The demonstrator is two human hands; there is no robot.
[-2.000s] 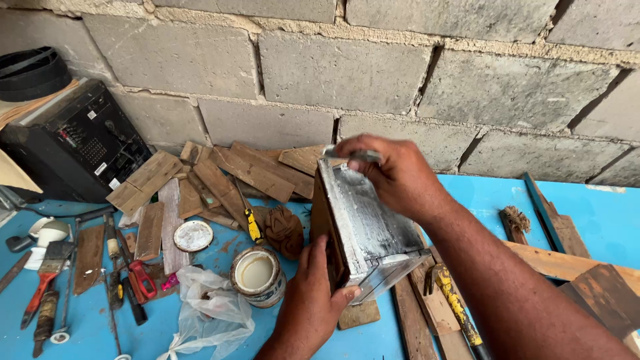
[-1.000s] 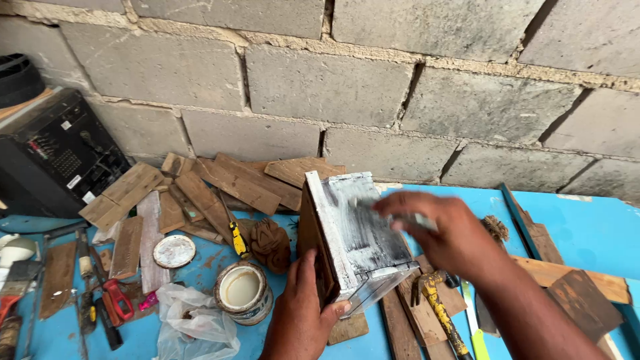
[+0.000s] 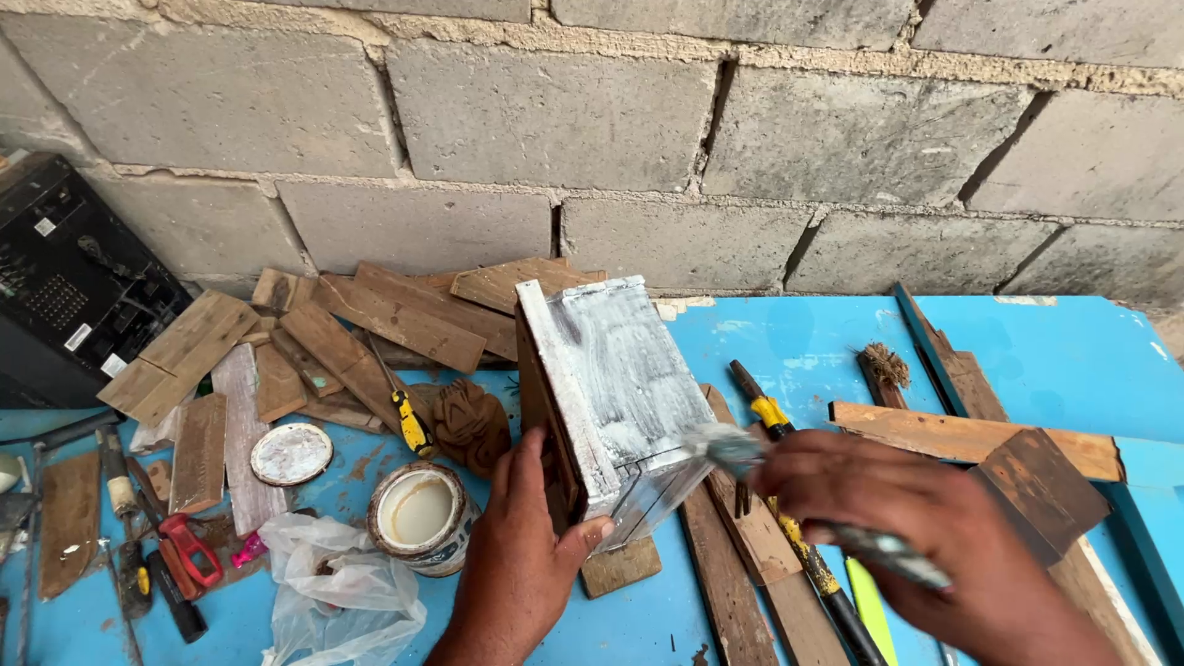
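A wooden box with streaky white paint on its upper face stands tilted in the middle. My left hand grips its lower left edge, thumb on the near corner. My right hand holds a paintbrush, its white-coated bristles at the box's lower right edge. Left of my left hand stands an open can of white paint, its rim smeared. The can's round lid lies behind it, paint-covered. Under the near end of the box a small wood block shows.
Scrap boards are piled against the concrete block wall. A yellow-handled screwdriver, a plastic bag and red-handled tools lie left. Right are a yellow-and-black tool, planks and a frayed brush. A black casing stands far left.
My right hand has moved the brush from the box's upper part down to its lower right edge. White paint covers more of the upper face. My left hand still holds the box.
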